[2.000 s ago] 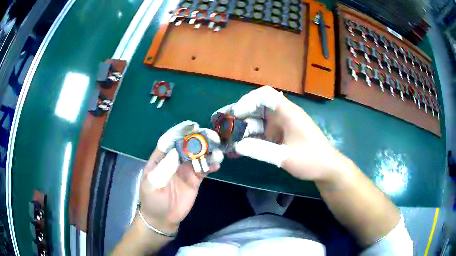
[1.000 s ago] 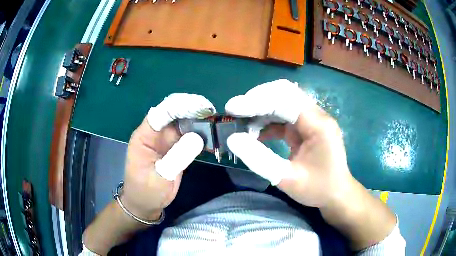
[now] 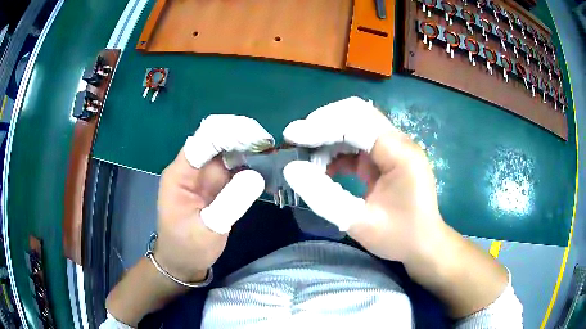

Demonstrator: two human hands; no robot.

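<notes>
My left hand (image 3: 209, 183) and my right hand (image 3: 363, 180), both with white finger cots, hold a grey core unit (image 3: 273, 168) between their fingertips above the mat's front edge. The grey faces are side by side, with a thin strip of copper at the top and silver legs (image 3: 286, 196) pointing down. The fingers cover both ends, and blur hides whether a gap is left between the halves. A core half with a coil (image 3: 156, 78) lies alone on the green mat, its legs toward me.
An orange tray (image 3: 244, 32) with an end bar (image 3: 371, 42) and a dark slim tool (image 3: 381, 8) lies at the back. A brown tray (image 3: 520, 106) of coiled cores is at right. A carrier strip (image 3: 78, 186) at left bears two dark units (image 3: 87, 105).
The two grey pieces were apart with coils showing, then came side by side; now they look closer together. The view has shifted, so the trays sit higher in the picture than at first.
</notes>
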